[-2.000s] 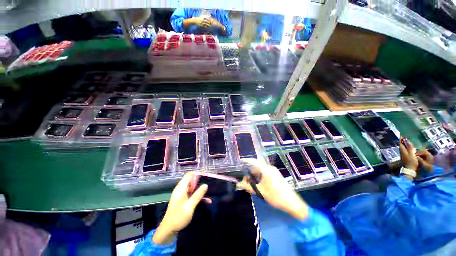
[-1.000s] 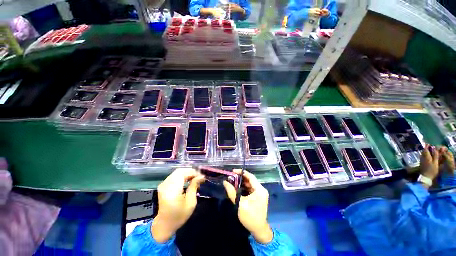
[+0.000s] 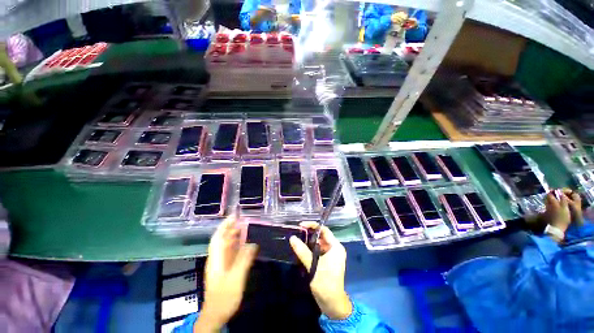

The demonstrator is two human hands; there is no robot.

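Note:
A dark phone unit with a pink edge (image 3: pixel 273 241) is held low in front of me, at the bench's near edge, its dark face towards me. My left hand (image 3: pixel 226 270) is at its left end; the hand is blurred, and its fingers look closed around that end. My right hand (image 3: pixel 324 263) grips the right end, thumb on the face. Dark tweezers (image 3: pixel 329 211) also sit in my right hand, pointing up. A clear blister tray (image 3: pixel 154 221) with two rows of pink-edged phones lies just beyond my hands.
A second phone tray (image 3: pixel 435 235) lies to the right, and trays (image 3: pixel 77 172) with dark units to the left. A white shelf post (image 3: pixel 417 81) rises behind. Stacked trays with red parts (image 3: pixel 251 73) stand at the back. A person's blue sleeve (image 3: pixel 521 279) is at right, a pink sleeve (image 3: pixel 32 293) at left.
The phone unit has turned from edge-on to showing its flat dark face. The tweezers now tilt up and right over the tray. My left hand has shifted slightly and blurred.

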